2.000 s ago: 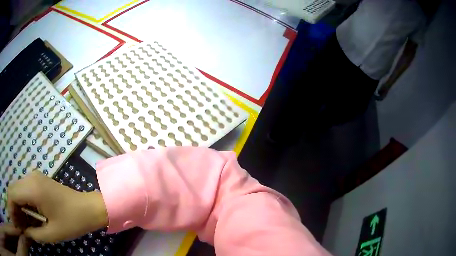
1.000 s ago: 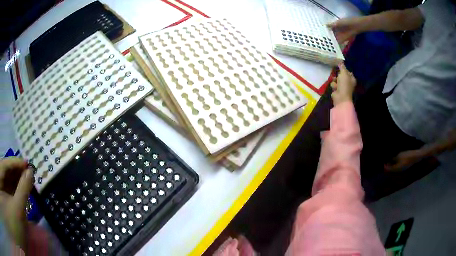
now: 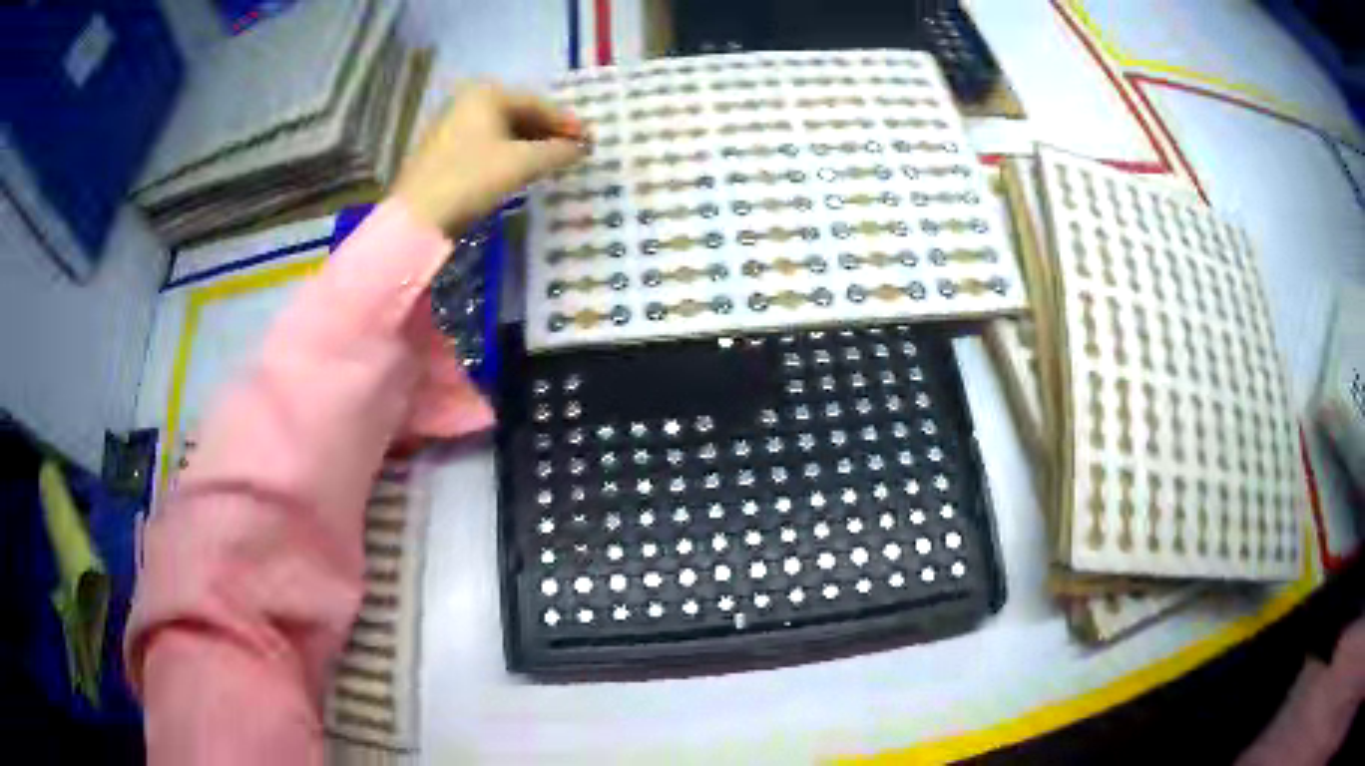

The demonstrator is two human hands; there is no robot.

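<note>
A white holding board (image 3: 779, 225) with rows of tan dumbbell-shaped cutouts lies over the back part of a black component tray (image 3: 749, 516). Dark-ringed silver parts sit at many cutout ends in the board's nearer rows. Bright round dots fill much of the tray's pockets, with a dark bare patch near the board. My left hand (image 3: 487, 157) is at the board's upper left edge, fingertips pinched together over it; whether they hold a part cannot be told. My right hand is out of view; only a pink sleeve shows at the lower right edge.
Stacked empty boards (image 3: 1175, 359) lie at the right, and layered boards (image 3: 277, 105) at the back left. A blue bin (image 3: 476, 307) with silver parts is left of the tray. Another board (image 3: 377, 614) lies beneath my left sleeve. A second black tray (image 3: 808, 27) is behind.
The view has swung left. My left hand has moved to the board's upper left edge. My right hand, earlier at another person's stacked boards, has left view.
</note>
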